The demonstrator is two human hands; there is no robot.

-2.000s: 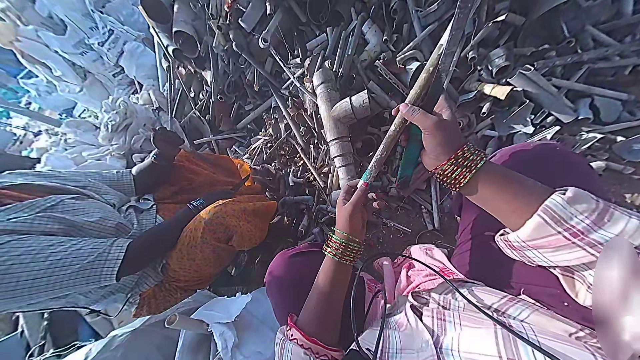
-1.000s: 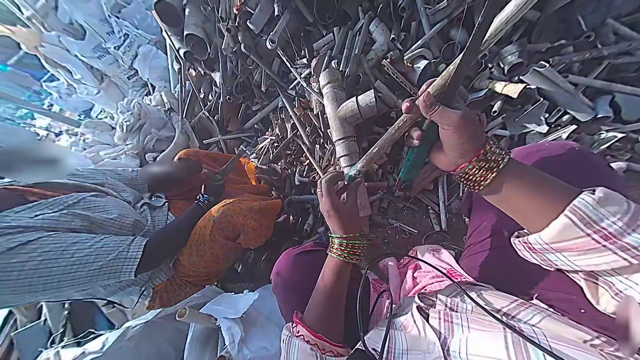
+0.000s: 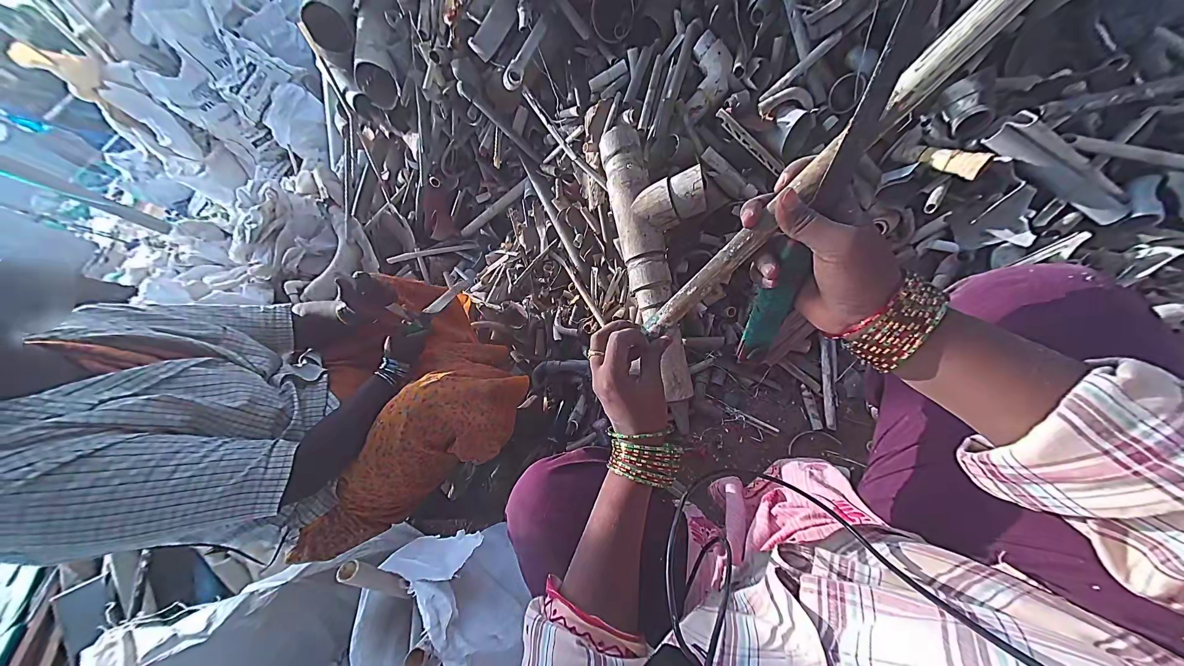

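A long, pale, dirty pole or pipe point(image 3: 731, 264) slants from the centre up to the top right. My left hand point(image 3: 629, 370), with a ring and green bangles, pinches its lower end, where a greenish patch shows. My right hand point(image 3: 837, 250) is closed around both the pole and a tool with a long dark blade point(image 3: 869, 120) and a green handle part point(image 3: 770, 310); the blade crosses the pole above the fingers. The exact kind of tool cannot be told. Just behind the pole's lower end lies a pale pipe tee fitting point(image 3: 638, 227).
A heap of scrap pipe pieces point(image 3: 499, 185) spreads ahead and to the right. At the left sits a co-worker in a checked shirt point(image 3: 157, 444) and orange cloth point(image 3: 416, 416), holding a small blade. White sacks point(image 3: 213, 139) lie upper left. A black cable point(image 3: 832, 518) crosses my lap.
The blade stands out at a wider angle from the pole than two seconds ago. Both my hands keep hold. The co-worker's hands have shifted over the orange cloth.
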